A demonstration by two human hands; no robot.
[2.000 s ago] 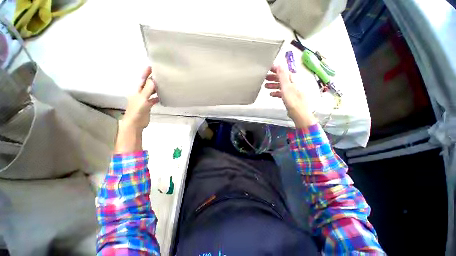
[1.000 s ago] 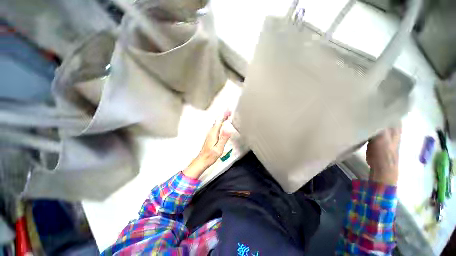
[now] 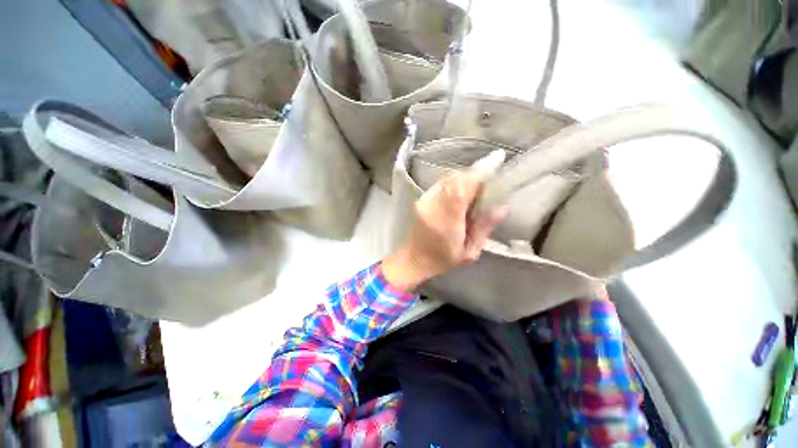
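Observation:
A beige-grey tote bag [image 3: 516, 293] stands open in front of me, its mouth facing up. An inner pocket [image 3: 534, 206] with a zip line shows inside it. My left hand [image 3: 451, 219] is at the near rim, its fingers closed around the bag's strap [image 3: 604, 136]. My right hand [image 3: 598, 293] is at the bag's lower right side, nearly all hidden by the bag, so its grip cannot be made out. A small snap shows on the far inner wall.
Several similar open tote bags [image 3: 324, 175] stand at the left and far left on the white table [image 3: 227, 350]. A small purple tool [image 3: 766, 344] and a green-handled tool [image 3: 781, 385] lie at the right edge.
The view has swung left. The bag, blurred and tilted before, now stands upright with its mouth visible. My left hand has moved from beside the bag onto its strap; my right hand has become mostly hidden.

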